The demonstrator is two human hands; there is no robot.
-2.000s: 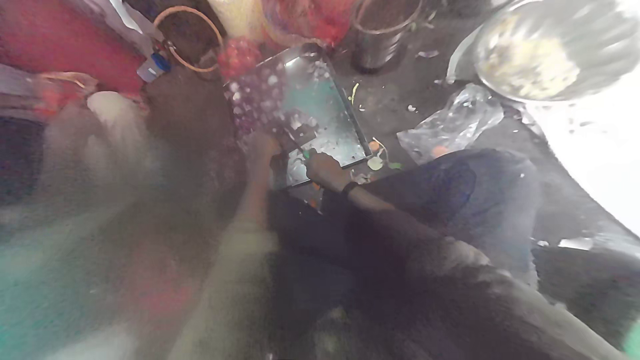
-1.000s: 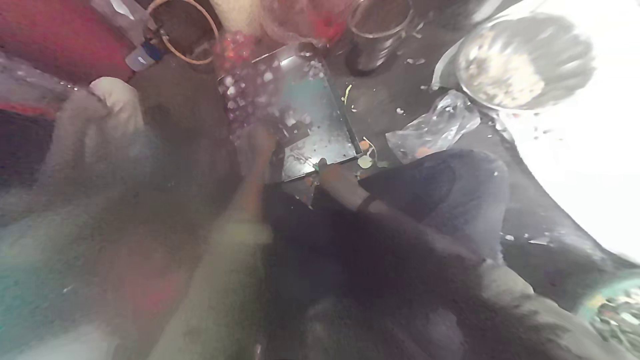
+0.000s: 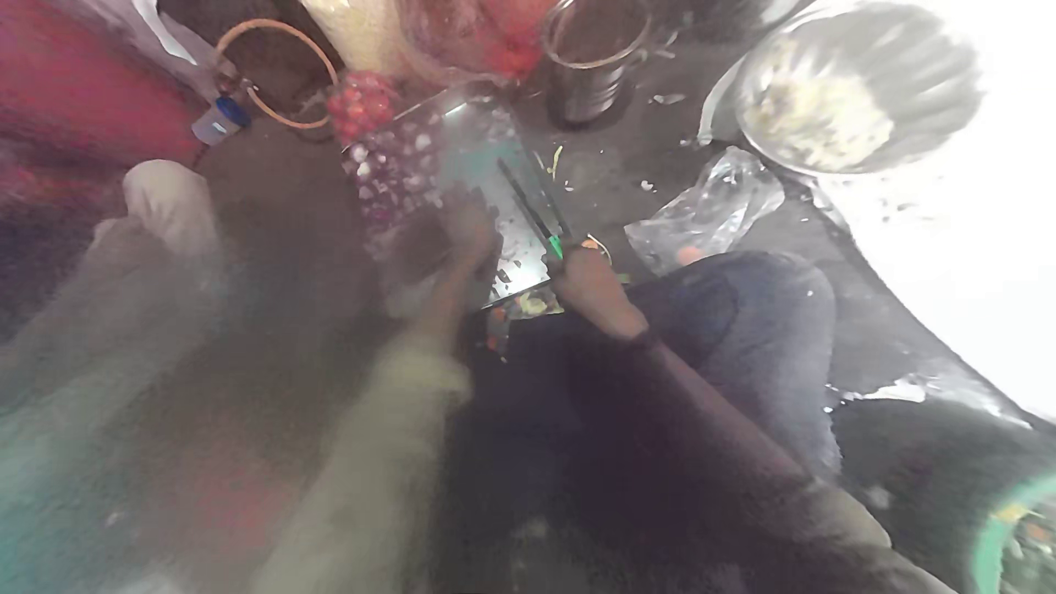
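Observation:
My right hand is closed around the green handle of a knife, whose dark blade points up and away over a shiny metal tray. My left hand rests over the middle of the tray, its fingers blurred; whether it holds anything is hidden. Chopped purple and white pieces, which look like onion, cover the tray's left part. Small dark bits lie on the bare metal near my right hand.
Behind the tray stand a metal tumbler-shaped vessel and a bag of red pieces. A fluted metal bowl with pale food is at the upper right, near a clear plastic bag. A person's knee is at left.
The knife now shows plainly in my right hand, its blade raised off the near edge and pointing away. My left hand remains over the tray.

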